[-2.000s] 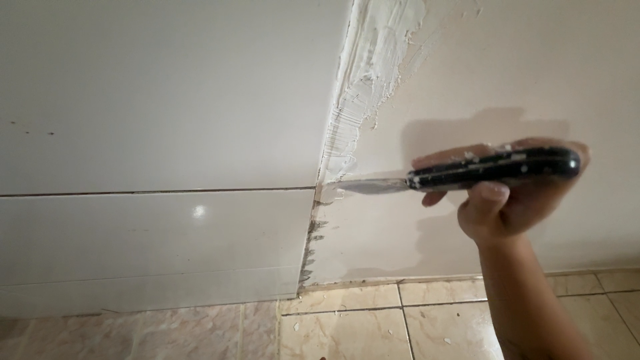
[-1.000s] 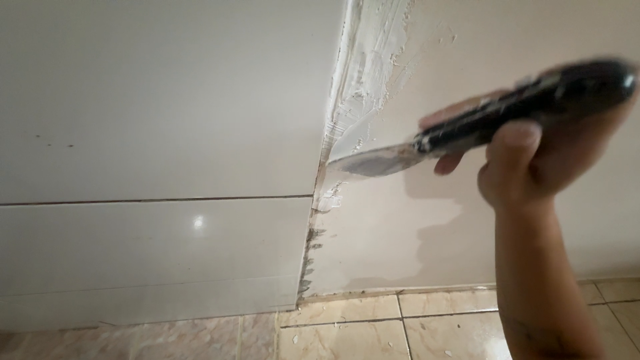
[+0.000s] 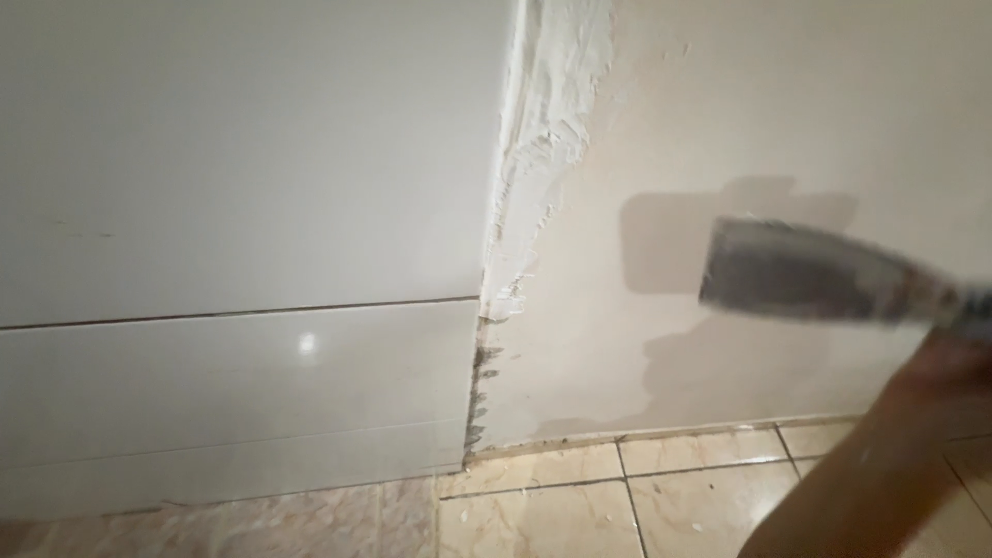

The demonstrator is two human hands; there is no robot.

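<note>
My right hand [image 3: 942,364], blurred and partly cut off at the right edge, holds a putty knife [image 3: 806,271] whose metal blade points left. The blade is away from the corner joint, in front of the painted wall [image 3: 697,116], and casts a shadow on it. Rough white filler [image 3: 554,116] runs down the joint between that wall and the white tiled wall [image 3: 248,155]. It ends just below the tile seam. Under it, the joint [image 3: 477,387] shows dark, jagged marks. My left hand is out of view.
Beige floor tiles [image 3: 542,511] with small white crumbs meet the foot of the painted wall. A mottled pinkish floor [image 3: 310,523] lies below the white tiles at the lower left.
The putty knife, earlier with its blade at the corner joint, has moved right, away from it. White filler now covers the joint at the tile seam more thickly than two seconds ago.
</note>
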